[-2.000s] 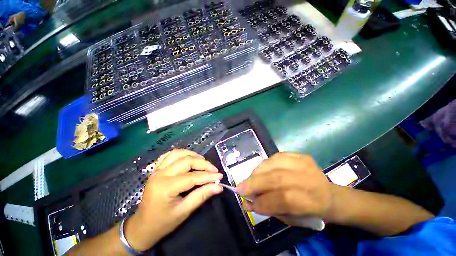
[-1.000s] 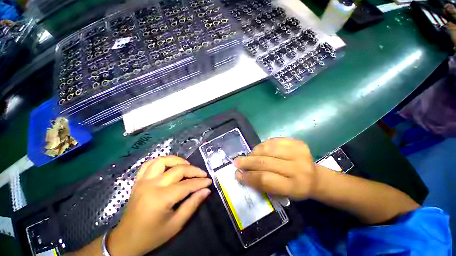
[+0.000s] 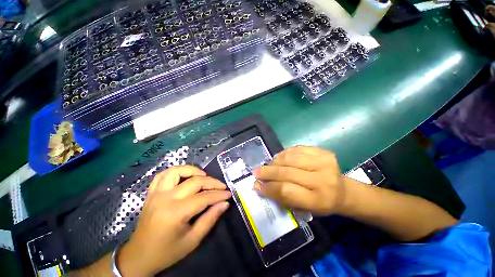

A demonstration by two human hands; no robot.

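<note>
An open phone body [image 3: 271, 222] with a pale, yellow-edged battery lies tilted in the black tray in front of me. My right hand [image 3: 298, 181] is over its upper right part, fingers pinched on the tweezers [image 3: 251, 171], whose thin tip reaches the camera end. Their rear end shows below my hand. Whether the tip holds a piece is too small to tell. My left hand [image 3: 182, 216] rests at the phone's left edge, fingers apart, with nothing visible in it. The shiny dark sticker sheet [image 3: 127, 208] with rows of holes lies left, partly under my left hand.
A blue parts bin [image 3: 40, 143] with cream scraps is at left. Stacked clear blister trays [image 3: 163, 81] stand behind, on a white sheet [image 3: 217, 100]. A dispenser bottle [image 3: 370, 15] is at the back right. Other phones lie at lower left [image 3: 40, 251] and right [image 3: 374, 172].
The tweezers have moved from my left fingertips to the phone's camera end. My left hand has come down to the phone's left edge. The view has shifted. Little differs over the last second.
</note>
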